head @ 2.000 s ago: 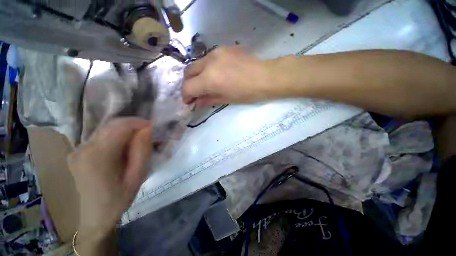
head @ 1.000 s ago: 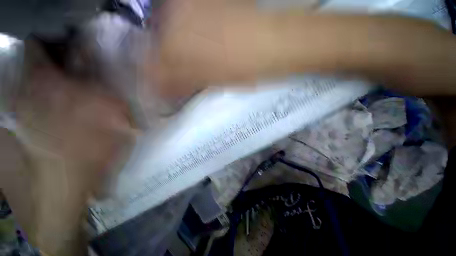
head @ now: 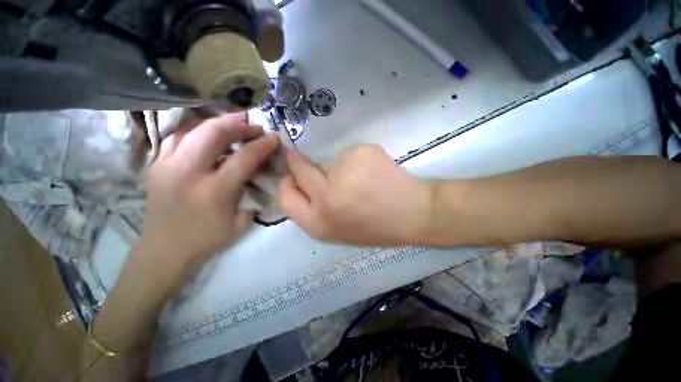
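A beige-grey printed garment piece (head: 67, 160) lies bunched left of the needle on the sewing machine bed. My left hand (head: 198, 179) pinches a part of it just below the machine head (head: 89, 63). My right hand (head: 351, 190) pinches the same fabric at its right edge, and the fingertips of both hands nearly meet. The presser foot area (head: 275, 119) is just above the fingertips and partly hidden by them. A round cream knob (head: 224, 67) sits on the head. Most of the held fabric is hidden by the fingers.
A white pen with a blue-purple cap (head: 418, 37) lies on the machine bed. A grey plastic tray (head: 515, 45) stands at the upper right. A ruler scale (head: 299, 280) runs along the table front. More printed fabric (head: 485, 287) hangs below the table edge.
Both hands have come together near the needle. The left hand has moved up and right since the first frame. The view has shifted, and the fabric lies differently at the left.
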